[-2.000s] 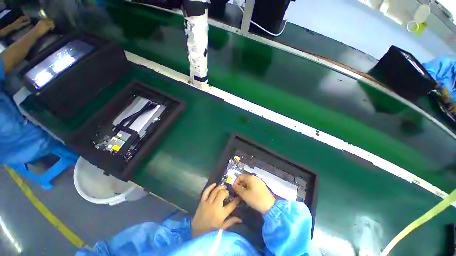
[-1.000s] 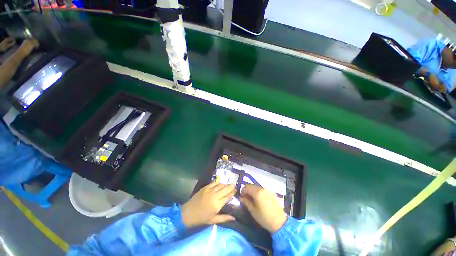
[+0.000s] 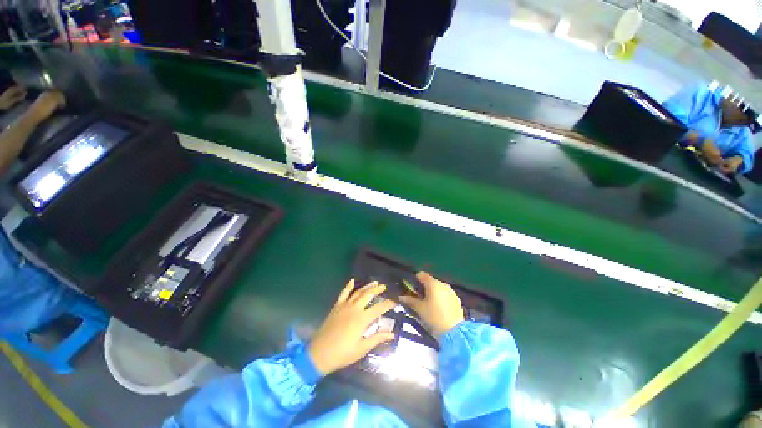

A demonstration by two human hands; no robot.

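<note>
An open tablet unit [image 3: 403,364] with white, silver and black inner parts lies in front of me, partly under my hands. It overlaps the near part of a black foam-lined tray [image 3: 485,306], whose far part shows dark. My left hand [image 3: 349,328] is on the unit's left side, fingers spread over its far edge. My right hand [image 3: 436,308] is at the far edge with its fingers bent around it. A small yellowish spot shows by the right fingertips; I cannot tell what it is. Both hands are bare, with blue sleeves.
Another open unit [image 3: 194,242] lies in a black tray to the left, beside a black case with a bright screen [image 3: 73,163]. A white bin [image 3: 154,355] and blue stool stand below. A taped post [image 3: 292,121], yellow strip [image 3: 693,355] and other workers' hands are in view.
The unit has shifted towards me relative to its tray, uncovering the tray's far part. Both hands have moved from the inner parts to the unit's far edge. The view has tilted slightly up.
</note>
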